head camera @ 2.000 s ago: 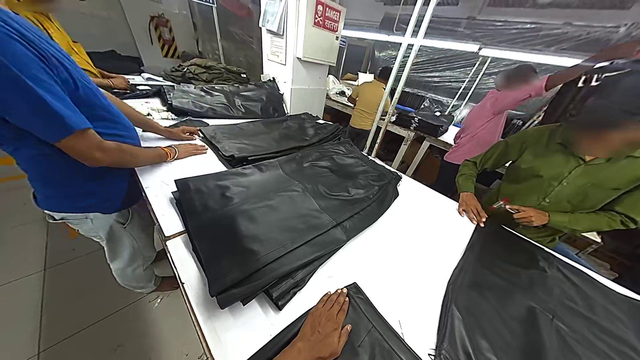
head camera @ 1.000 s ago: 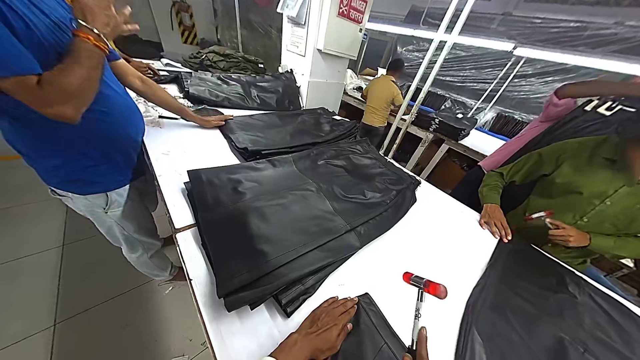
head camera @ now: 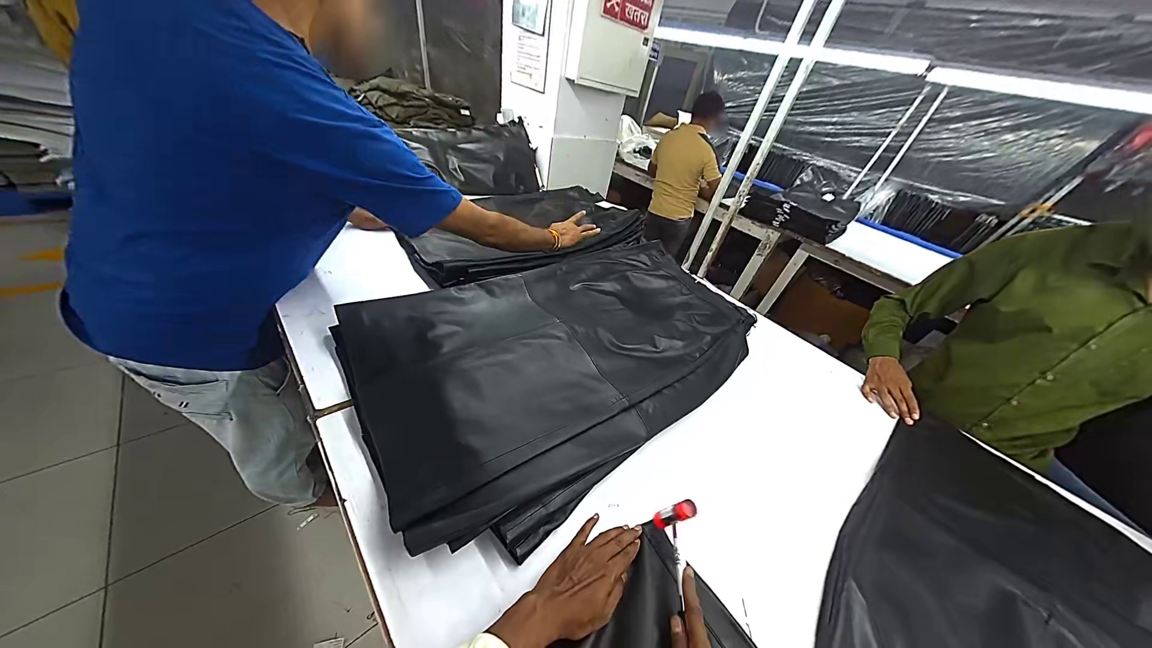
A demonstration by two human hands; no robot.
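A black leather-like garment piece (head camera: 634,598) lies on the white table at the bottom of the view. My left hand (head camera: 589,580) rests flat on its left edge, fingers slightly spread, holding nothing. My right hand (head camera: 691,616), partly cut off by the lower edge, grips the handle of a small mallet with red faces (head camera: 675,514). The mallet's head is at the far corner of the piece; whether it touches cannot be told. Beyond my hands a stack of black leather-like garments (head camera: 504,369) lies across the table.
At left a person in a blue shirt (head camera: 216,180) leans over, one hand on a farther black stack (head camera: 504,238). At right a person in a green shirt (head camera: 1035,333) touches another black garment (head camera: 972,540). The table's left edge (head camera: 346,504) runs beside the big stack.
The mallet came into view in my right hand one second ago; its head is now closer to my left hand. The person in blue has reached farther across the stack behind.
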